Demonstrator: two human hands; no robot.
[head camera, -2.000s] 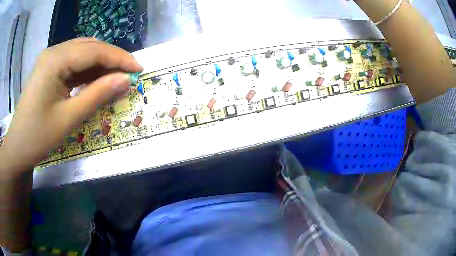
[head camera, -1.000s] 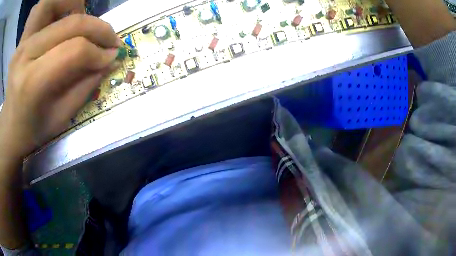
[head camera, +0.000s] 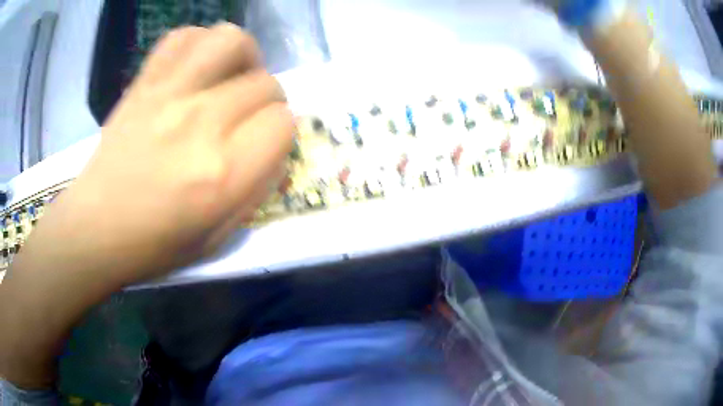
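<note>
The tan-yellow circuit board panel (head camera: 428, 147) lies in the long rail, blurred, with small blue, red-brown and green parts on it. My left hand (head camera: 198, 131) is over the left part of the panel, back of the hand up and fingers curled; its fingertips are hidden, so I cannot tell if it holds a part. My right forearm crosses the panel's right end, with a blue band at the wrist; my right hand is cut off by the top edge. The black tray (head camera: 101, 71) of green components is behind my left hand, partly covered.
The pale metal rail edge (head camera: 396, 226) runs along the front of the panel. A blue perforated basket (head camera: 579, 250) is below the rail at the right. A clear bag-like sheet (head camera: 289, 32) lies beside the tray. More board (head camera: 20, 226) shows at the far left.
My left hand has moved right along the panel and turned, hiding its fingertips. The green component seen in its fingers earlier is out of sight. The view has shifted, and my right wrist band now shows.
</note>
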